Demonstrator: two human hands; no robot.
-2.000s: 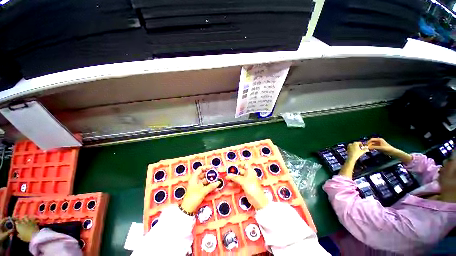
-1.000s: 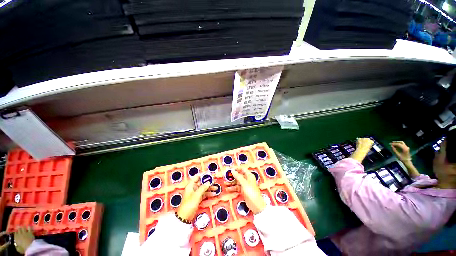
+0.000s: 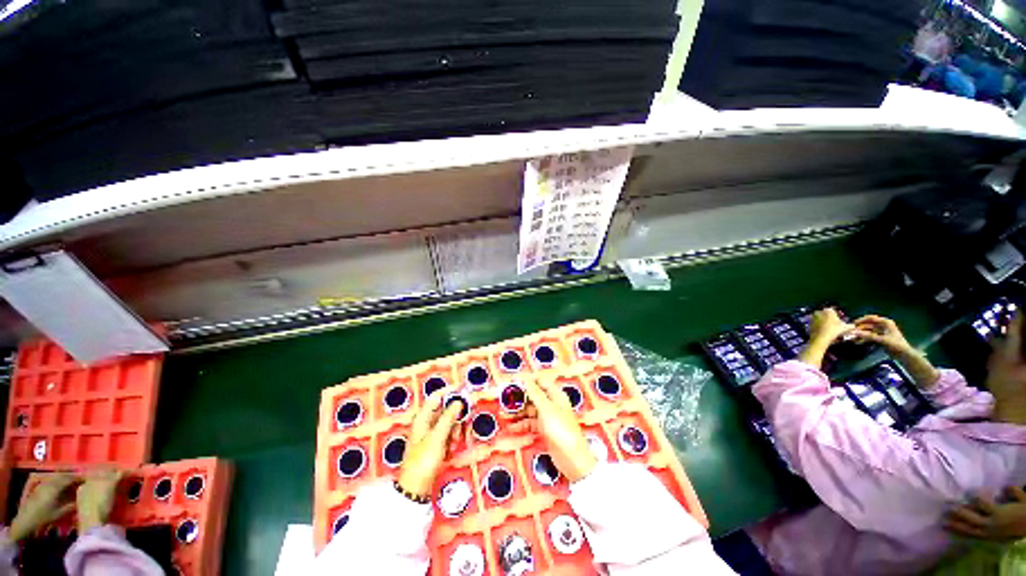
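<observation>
An orange-red compartment tray (image 3: 473,459) lies in front of me, with round black-faced watch heads (image 3: 498,484) in most of its pockets and several silver-white ones (image 3: 566,533) in the nearer rows. My left hand (image 3: 430,437) is over the middle of the tray with a black-faced watch head (image 3: 456,406) at its fingertips. My right hand (image 3: 554,421) is just right of it, its fingertips at another black-faced watch head (image 3: 513,397) that shows a red glint. The fingers and sleeves hide some pockets.
A crumpled clear bag (image 3: 666,388) lies right of the tray, a white slip (image 3: 295,554) left. A neighbour in pink (image 3: 864,456) works at black trays (image 3: 747,357) on the right; another's hands are over an orange tray (image 3: 214,506) at left. An instruction sheet (image 3: 572,210) hangs from the shelf.
The watch head at my left fingertips has tilted and shifted slightly left. My right hand has barely moved. The left neighbour's hands have risen over their tray; the right neighbour's hands have come together.
</observation>
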